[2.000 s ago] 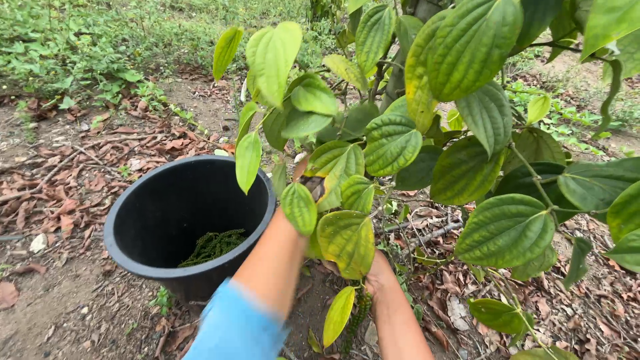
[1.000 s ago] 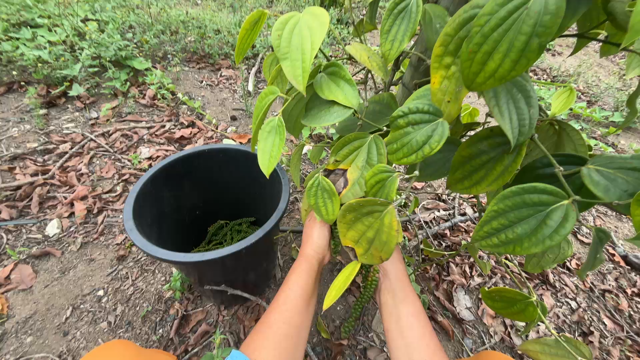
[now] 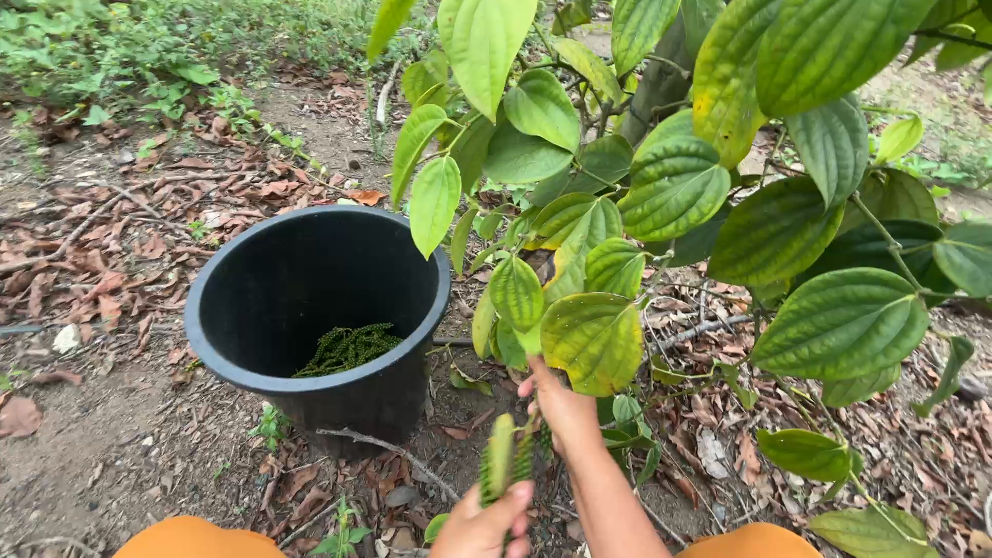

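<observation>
Several green pepper spikes (image 3: 522,457), with a yellowish leaf (image 3: 501,453) among them, are pinched in my left hand (image 3: 487,523) at the bottom centre. My right hand (image 3: 564,403) is up at the lower leaves of a pepper vine (image 3: 673,190), partly behind a yellow-green leaf (image 3: 593,342); what its fingers hold, if anything, is hidden. To the left stands a black plastic bucket (image 3: 372,403), with a small heap of green pepper spikes (image 3: 349,349) at its bottom.
Dry brown leaves (image 3: 105,283) and twigs cover much of the soil. A thin bare stick (image 3: 395,449) lies in front of the bucket. Behind the vine's leaves rises a grey trunk or post (image 3: 659,77). Low green weeds (image 3: 155,46) grow at the upper left. My orange-clad knees show below.
My left hand has drawn back from the leaves toward me, now with pepper spikes in it. My right hand remains near the lower leaves.
</observation>
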